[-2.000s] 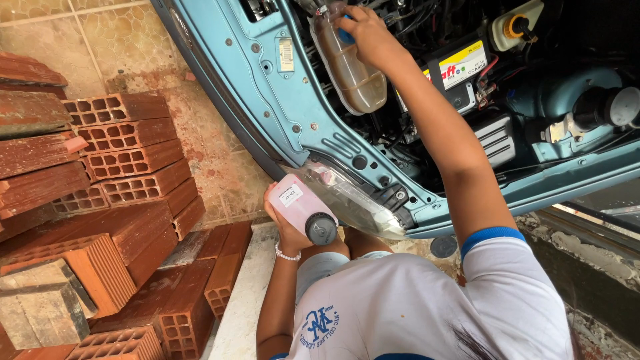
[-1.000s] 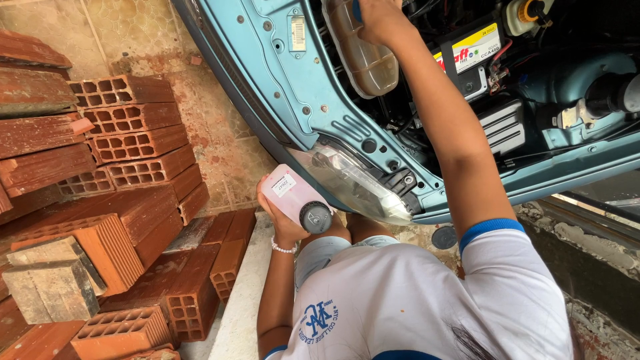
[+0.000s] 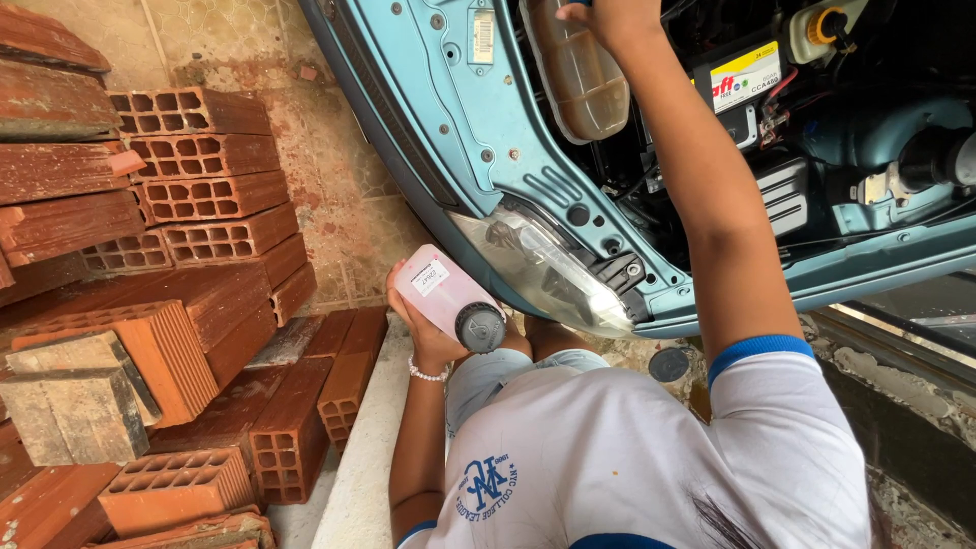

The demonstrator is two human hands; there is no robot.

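Observation:
My left hand [image 3: 431, 335] holds a plastic bottle of pink liquid [image 3: 435, 282] with a black ribbed cap [image 3: 480, 328], in front of the car's headlight. The bottle is tilted, its cap on and its label facing up. At the top edge of the view my right hand [image 3: 614, 23] is on a blue cap [image 3: 578, 2] at the coolant reservoir [image 3: 591, 91]; the frame cuts off the fingertips and most of the cap. The translucent reservoir looks brownish and sits inside the open engine bay.
The light-blue car's front panel [image 3: 457, 99] and clear headlight [image 3: 549, 267] lie between my hands. A battery [image 3: 743, 76], an orange-capped reservoir [image 3: 823, 27] and hoses are beyond my right arm. Stacked hollow bricks [image 3: 213, 152] and a low white ledge [image 3: 362, 457] stand at left.
The view has shifted, so the reservoir and my right hand sit nearer the top edge. My right hand stays at the blue cap, and my left hand still holds the bottle.

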